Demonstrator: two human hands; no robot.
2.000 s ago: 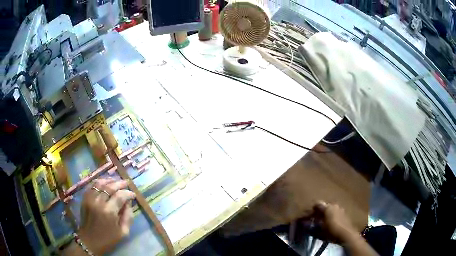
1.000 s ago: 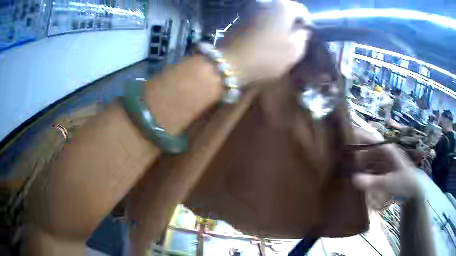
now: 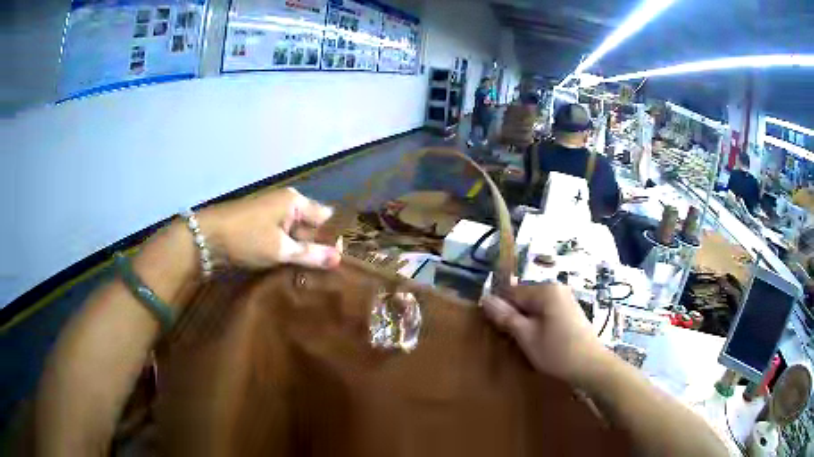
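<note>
A wide brown bag panel (image 3: 428, 393) hangs in front of me, held up by its top edge. A shiny metal lock under what looks like clear film (image 3: 394, 321) sits near the top edge. A brown strap (image 3: 502, 210) arches above the panel, blurred at its left part. My left hand (image 3: 290, 234) pinches the panel's top edge at the left. My right hand (image 3: 535, 321) grips the panel's top edge and the strap's end at the right. The panel's lower part runs out of the picture.
A white sewing machine (image 3: 469, 245) stands behind the panel. A control screen (image 3: 759, 323) and a small fan (image 3: 791, 393) are at the right. A person in dark clothes (image 3: 571, 165) sits ahead. A white wall (image 3: 223, 134) runs along the left.
The panel, raised close to my face one second ago, is now lower and spread between my hands. The view has swung from the table up to the factory floor.
</note>
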